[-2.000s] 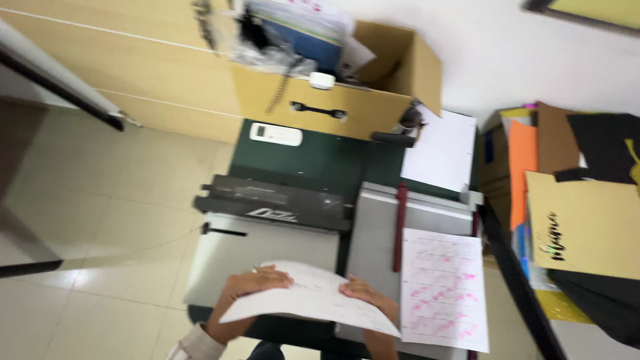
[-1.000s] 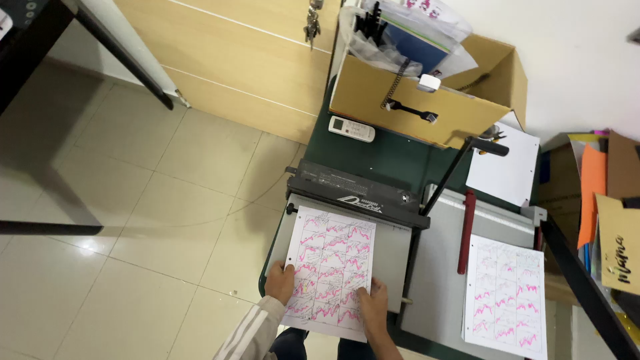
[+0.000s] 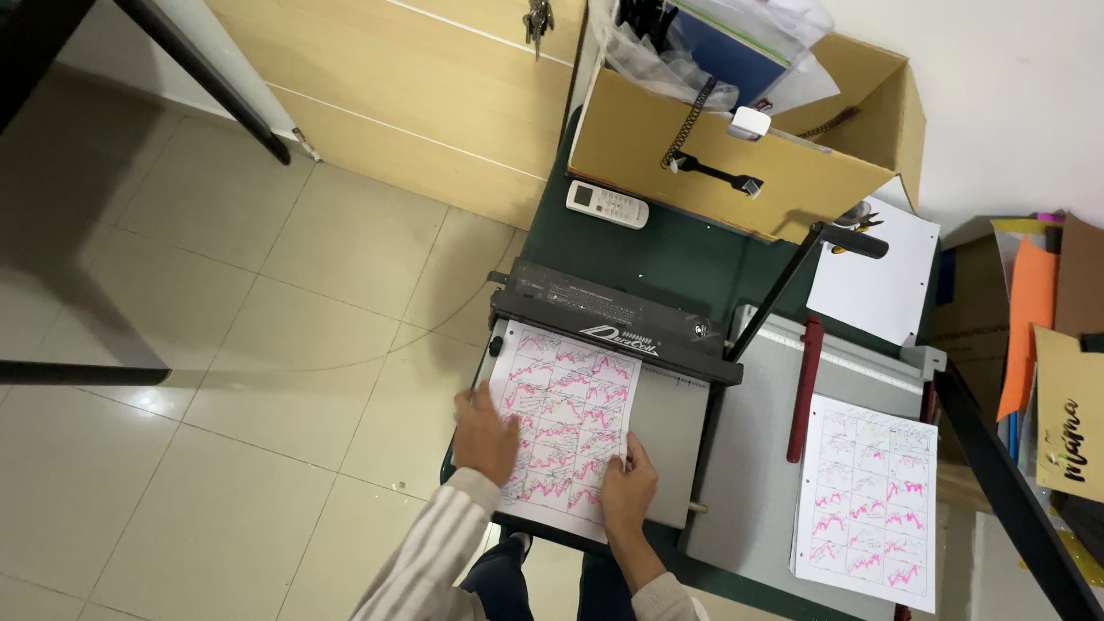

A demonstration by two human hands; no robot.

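Note:
Printed sheets with pink charts [image 3: 569,423] lie on the grey bed of a black coil-binding punch [image 3: 612,323], their top edge at its slot. On the left edge of the sheets rests my left hand [image 3: 487,431], slightly blurred, fingers apart. My right hand [image 3: 630,487] holds the right edge near the lower corner, thumb on top. The punch's lever handle [image 3: 854,241] stands raised at its right end. Beside the punch, a second stack of similar punched sheets [image 3: 867,500] lies on a grey paper trimmer [image 3: 750,483].
A cardboard box [image 3: 690,155] with plastic bags and black coils stands behind. Near it are a white remote control [image 3: 607,204] and white sheets [image 3: 880,276] with pliers on them. The trimmer's black arm [image 3: 1000,483] juts up at the right, by folders and an orange sheet [image 3: 1031,319].
The sheets, earlier held curved in both hands, now lie flat on the punch bed. Its lever has gone from lowered to raised. My left hand has moved up along the sheets' left edge.

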